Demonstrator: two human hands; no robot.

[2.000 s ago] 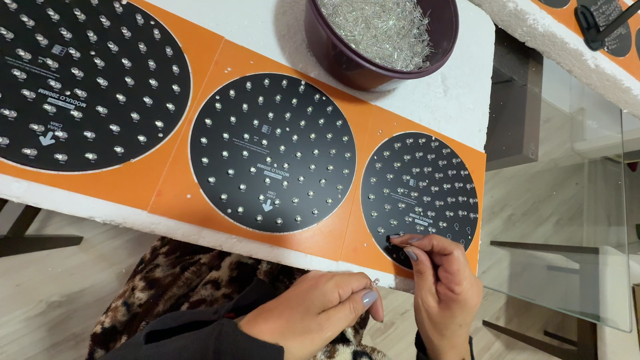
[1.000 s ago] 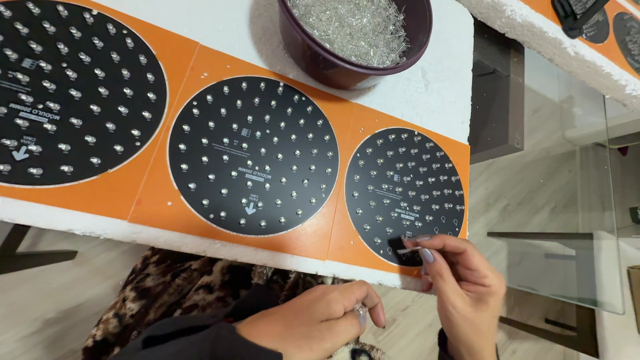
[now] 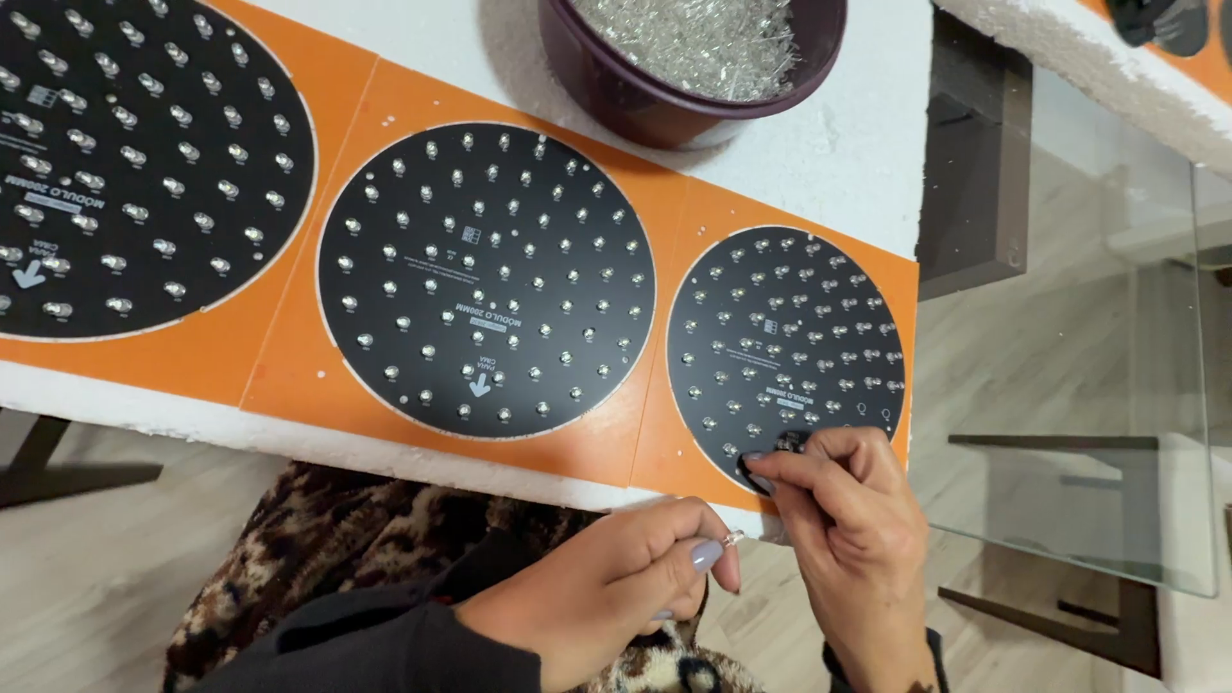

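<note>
My left hand [image 3: 635, 577] is closed below the board's front edge, with a small clear LED [image 3: 734, 538] pinched between thumb and forefinger. My right hand [image 3: 847, 510] touches the lower edge of the right black round circuit board [image 3: 751, 366] with its fingertips; whether they hold an LED is hidden. That board carries rows of clear LEDs, and a few empty printed spots show near its right edge. The middle black circuit board [image 3: 539, 318] and the left black circuit board [image 3: 144, 231] also bear many LEDs. All three lie in an orange panel [image 3: 597, 443].
A dark purple bowl [image 3: 664, 120] full of clear LEDs stands behind the panel on white foam [image 3: 857, 164]. At the right are a glass tabletop [image 3: 1088, 385] and another foam block [image 3: 1059, 58] with a similar panel. A leopard-patterned cloth [image 3: 385, 529] covers my lap.
My right hand's fingertips have shifted left along the lower edge of the right circuit board. My left hand stays below the foam edge with the LED.
</note>
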